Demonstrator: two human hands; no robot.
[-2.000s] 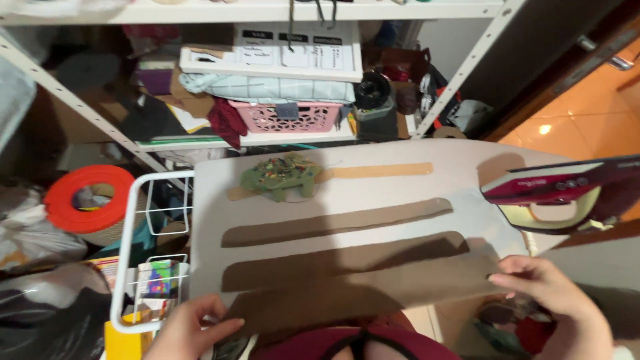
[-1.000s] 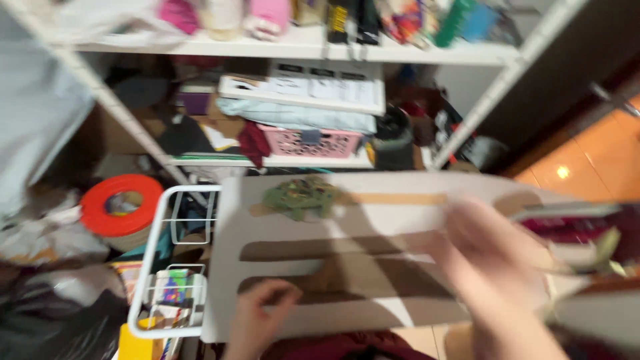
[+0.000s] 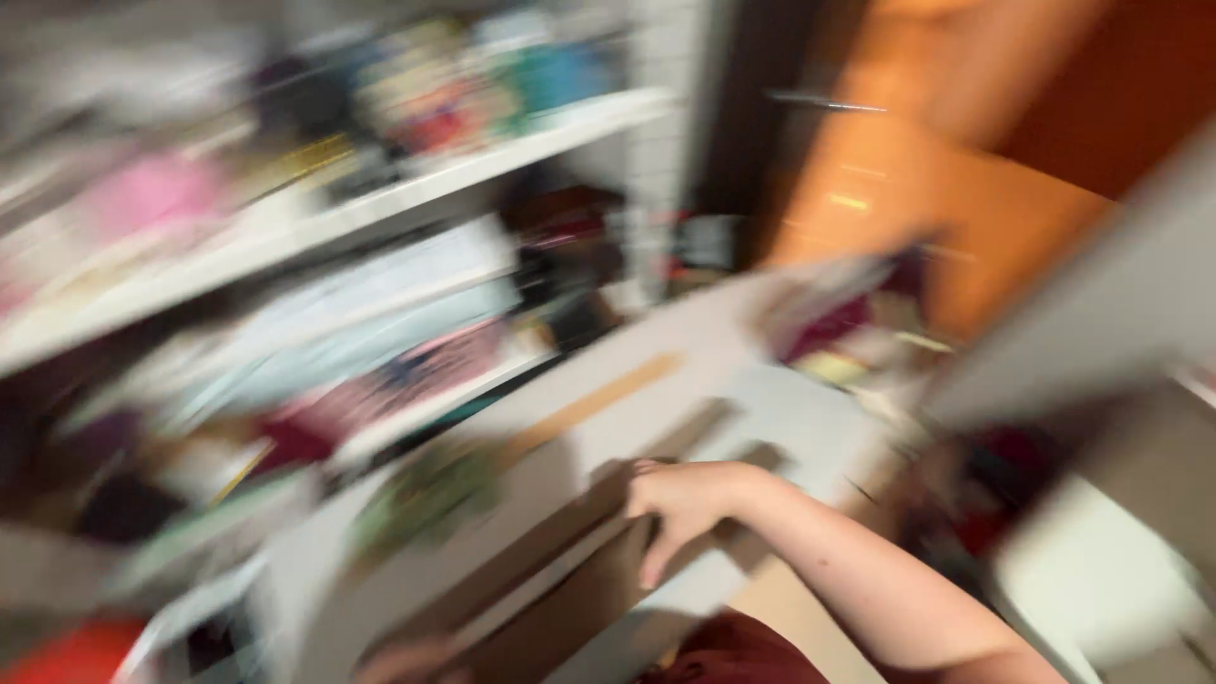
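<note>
The head view is strongly blurred. My right hand is over the brown fabric strips on the white ironing board, thumb and fingers apart; whether it touches or pinches a strip is unclear. At the bottom edge, my left hand shows only as a blur beside the strips' lower left ends. Farther up the board lie a green pincushion and a narrow tan strip. The maroon iron stands at the board's far right end.
Behind the board, white shelving holds a pink basket, folded cloth and other goods. A white wire rack and a red round object are at lower left. An orange tiled floor shows at upper right.
Two seconds ago both hands held the ends of a brown strip near the board's front edge; it has since been laid among the others. The view has swung and tilted strongly.
</note>
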